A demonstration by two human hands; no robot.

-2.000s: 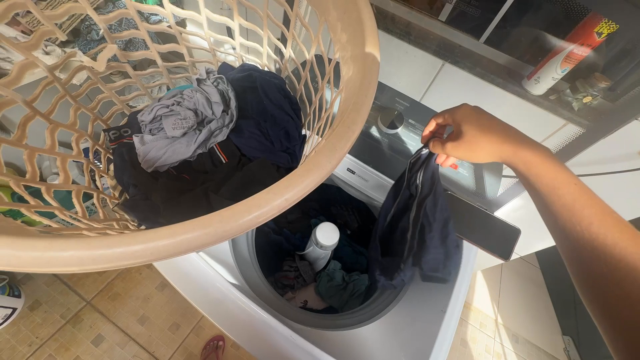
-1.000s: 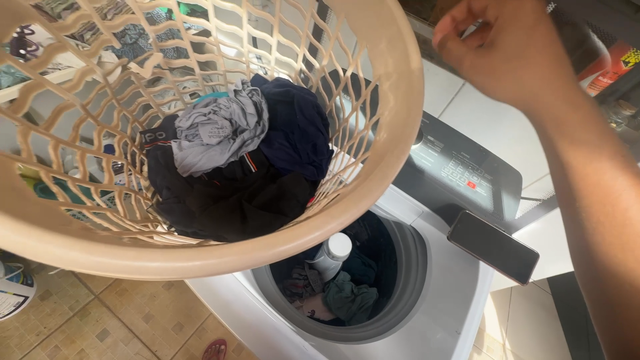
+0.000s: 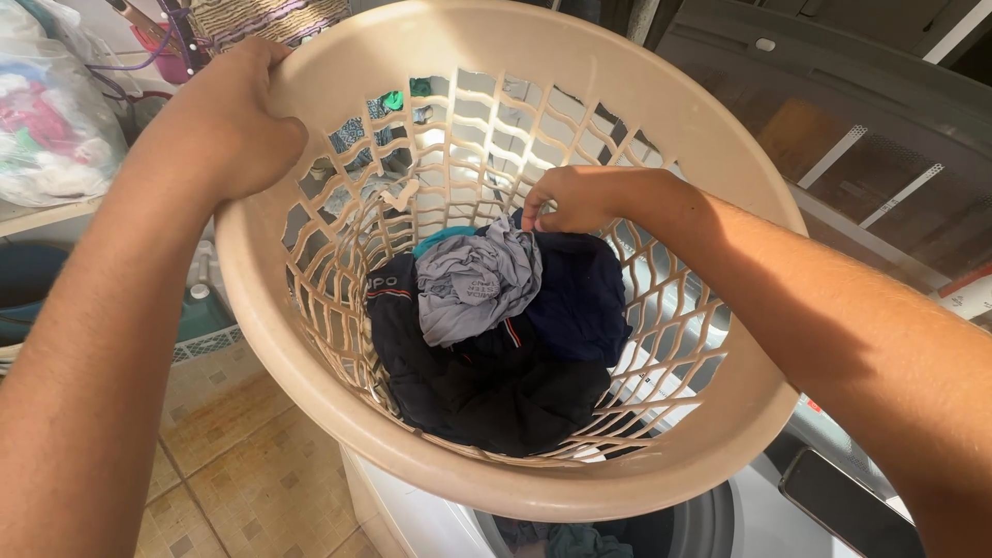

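A beige plastic laundry basket (image 3: 511, 496) is tilted towards me, and my left hand (image 3: 248, 128) grips its rim at the upper left. Inside lie a crumpled grey garment (image 3: 473, 287), black clothes (image 3: 496, 395), a navy garment (image 3: 581, 294) and a bit of teal cloth (image 3: 443, 239). My right hand (image 3: 570, 203) reaches into the basket, its fingertips at the edge of the grey garment; whether they pinch the cloth is unclear. Below the basket, the open drum (image 3: 701, 519) of a top-loading washing machine shows partly, with clothes (image 3: 585, 540) in it.
A smartphone (image 3: 849, 504) lies on the washer's top at the lower right. The washer's raised lid (image 3: 837, 116) stands at the upper right. To the left are a shelf (image 3: 46, 217) with a filled plastic bag (image 3: 54, 116) and, lower down, a bottle (image 3: 203, 310). Tiled floor (image 3: 256, 465) shows below.
Two seconds ago my right hand held a dark garment over the drum; it is now inside the basket without that garment. My left hand has come into view on the rim, and the basket fills more of the view.
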